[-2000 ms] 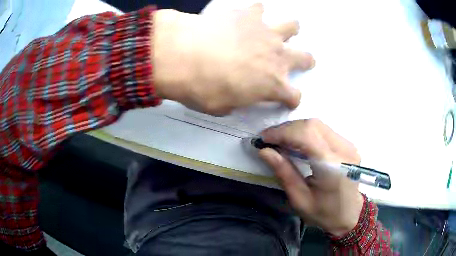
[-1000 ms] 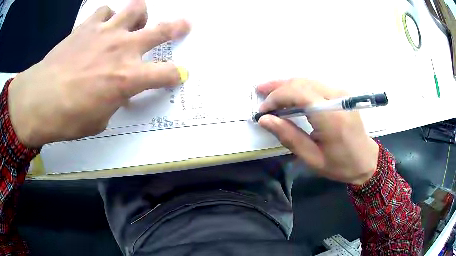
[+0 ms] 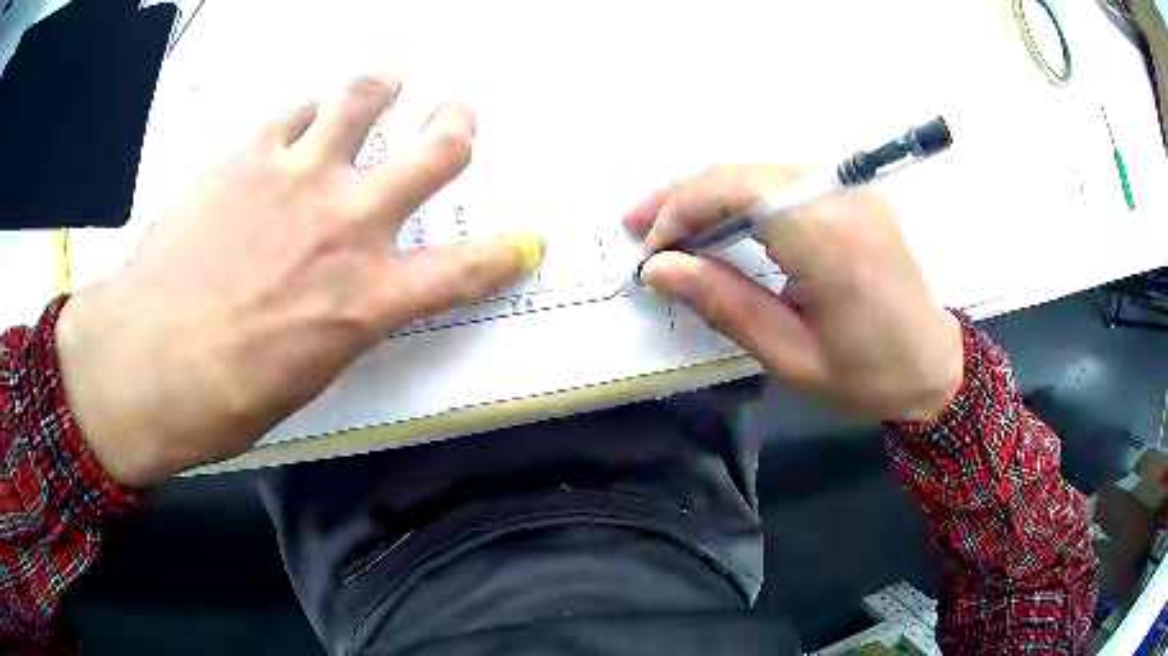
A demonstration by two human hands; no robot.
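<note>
My left hand point(image 3: 275, 263) lies flat with fingers spread on a pale template point(image 3: 570, 263) with small printed characters; a yellow band is around one fingertip. My right hand point(image 3: 820, 288) holds a clear-barrelled pen point(image 3: 794, 195) with black grip and cap end, its tip down at the template's lower edge. A thin dark line runs along that edge on the white paper point(image 3: 512, 365), with a short crossing line just right of the pen tip. The template's outer outline is hard to make out against the paper.
A flat black panel point(image 3: 80, 113) lies at the upper left. A tape roll point(image 3: 1041, 39) is at the upper right, with a thin green tool point(image 3: 1122, 177) below it. Brown strips point(image 3: 1144, 39) lie at the far right. The table's yellowish front edge point(image 3: 500, 414) runs before my lap.
My left hand has turned and come lower, over the printed template. The view has shifted and the black panel now shows. My right hand keeps the pen, now more steeply angled at the template's edge.
</note>
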